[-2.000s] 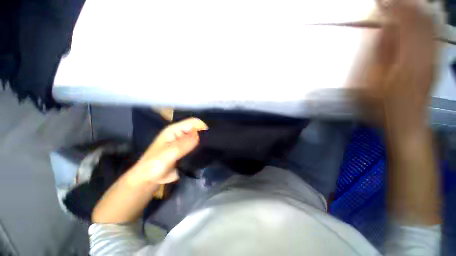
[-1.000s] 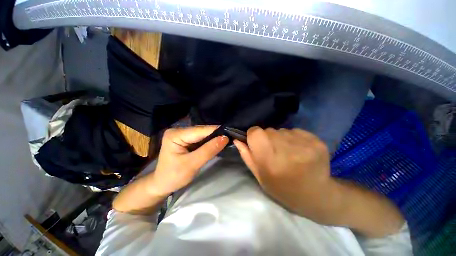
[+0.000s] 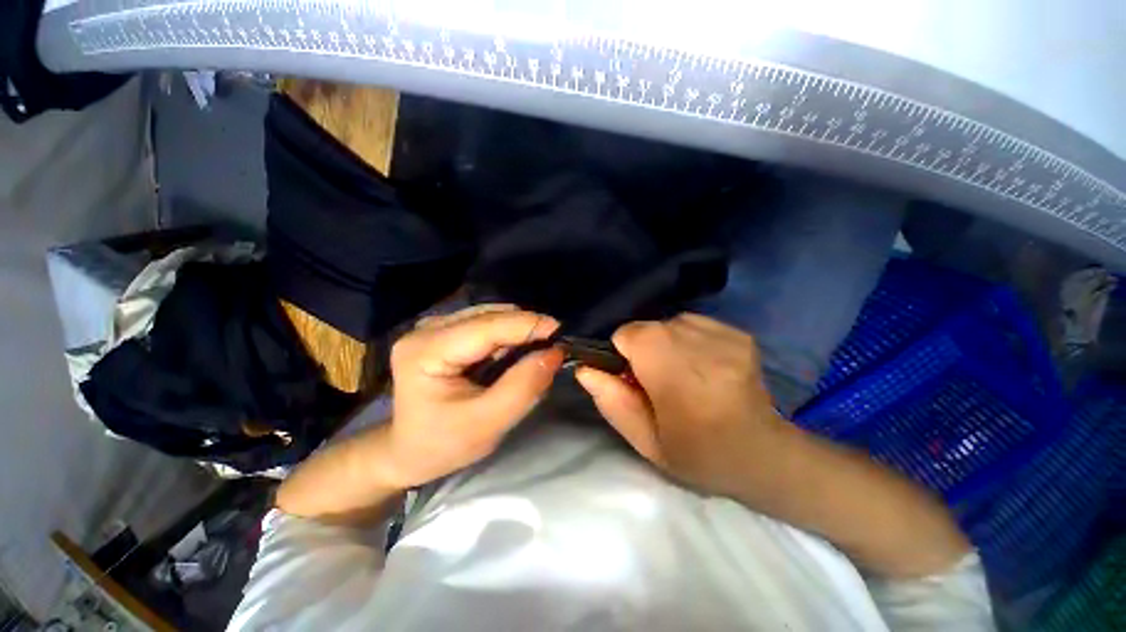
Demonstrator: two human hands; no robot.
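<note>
A black garment lies over the lap, below the table's front edge. My left hand pinches its near edge between thumb and fingers. My right hand is close beside it on the right. Its thumb and fingers close on a small dark piece between the hands, with a small shiny spot by the fingertips. I cannot tell whether that piece is fabric or the tips of snips. The palms are hidden.
The white table's grey edge with a printed ruler scale crosses the top. Black fabric lies over a wooden board at left. A bundle of black pieces is at lower left. Blue plastic baskets are at right.
Two seconds ago my right hand was up over the table and my left hand empty. Since one second ago both hands stay together at the black garment, with only small shifts of the fingers.
</note>
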